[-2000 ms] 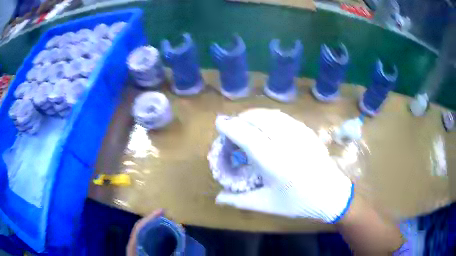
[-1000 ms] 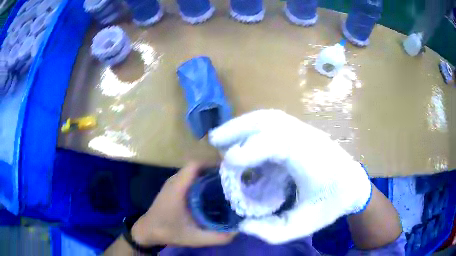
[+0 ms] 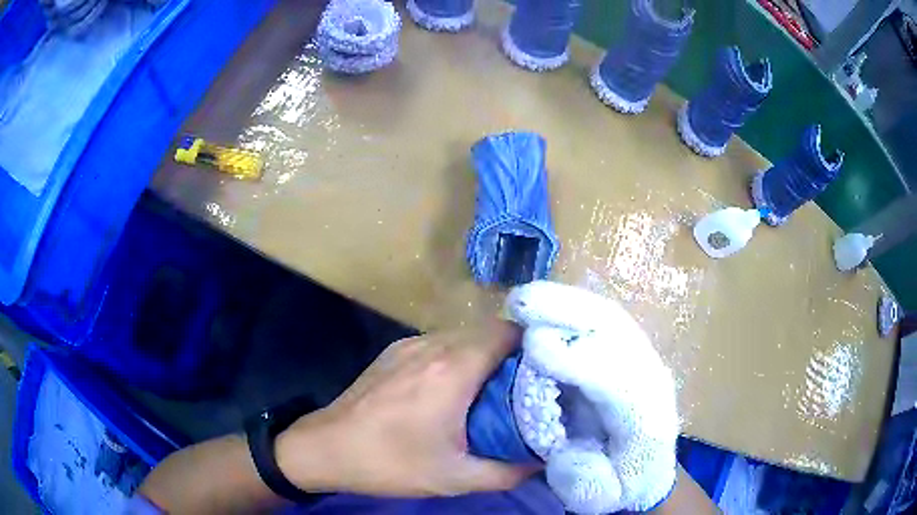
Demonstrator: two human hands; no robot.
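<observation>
My left hand (image 3: 402, 417), bare with a black wristband, grips a blue denim-look tube (image 3: 495, 414) at the bottom centre. My right hand (image 3: 613, 402), in a white knitted glove, holds a pale bumpy ring trim (image 3: 540, 407) against the tube's right end. The glove covers part of the ring. Another blue tube (image 3: 513, 206) lies on the brown board just beyond my hands, its open end facing me. Several tubes (image 3: 724, 101) stand in a row at the back, pale rims down and notched ends up.
Stacked ring trims (image 3: 359, 38) stand at the top left of the board (image 3: 372, 181). A yellow tool (image 3: 223, 159) lies at the left. A white glue bottle with a blue tip (image 3: 726, 231) and a second white bottle (image 3: 853, 251) are at the right. A large blue bin (image 3: 121, 131) borders the left.
The ring in my gloved hand has turned and now meets the held tube's end. The view has shifted and tilted; the standing tubes and glue bottle appear farther right.
</observation>
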